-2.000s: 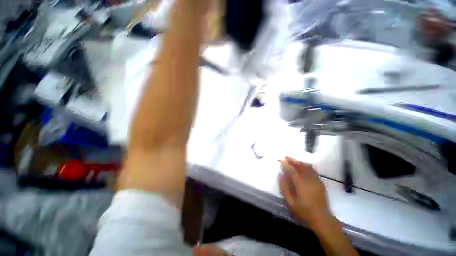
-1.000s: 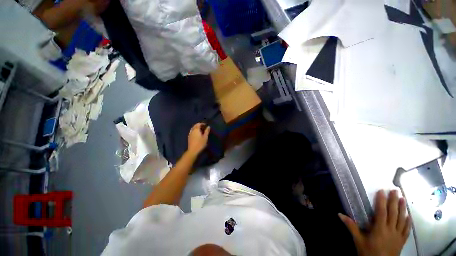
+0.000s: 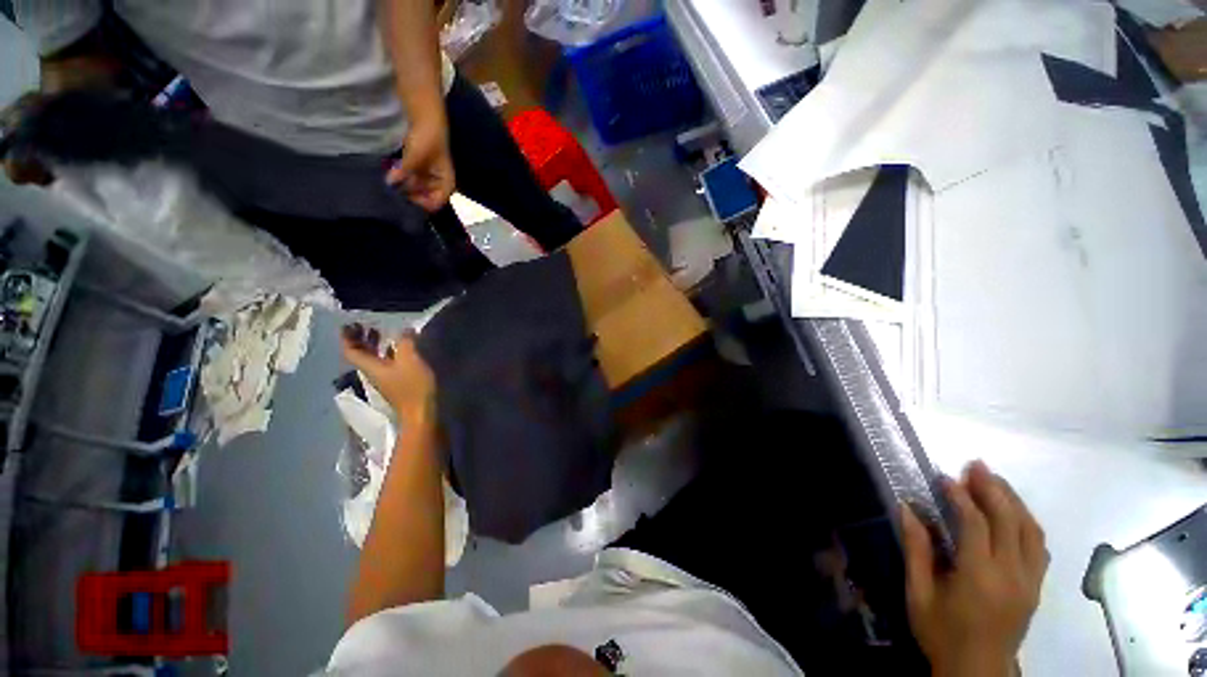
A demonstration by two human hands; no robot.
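A dark grey cloth piece [image 3: 523,397] lies draped beside and partly over a brown cardboard box [image 3: 635,298], left of the table. My left hand [image 3: 395,374] is at the cloth's upper left edge, fingers apart and pointing away from it. It shows nothing held; whether the thumb side touches the cloth is unclear. My right hand [image 3: 980,569] rests empty on the white table's front edge, beside the grey ruled band [image 3: 880,410], with its fingers spread.
Another person [image 3: 291,66] stands at upper left, with dark cloth [image 3: 357,251] and white plastic near their hand. White scraps [image 3: 258,364] and a red stool [image 3: 152,608] are on the floor. White paper patterns [image 3: 1019,278] lie on the table. A blue crate [image 3: 635,79] stands behind.
My left hand has moved off the middle of the dark cloth to its left edge and opened. The other person's body and hand have come into view. My right hand stays on the table edge.
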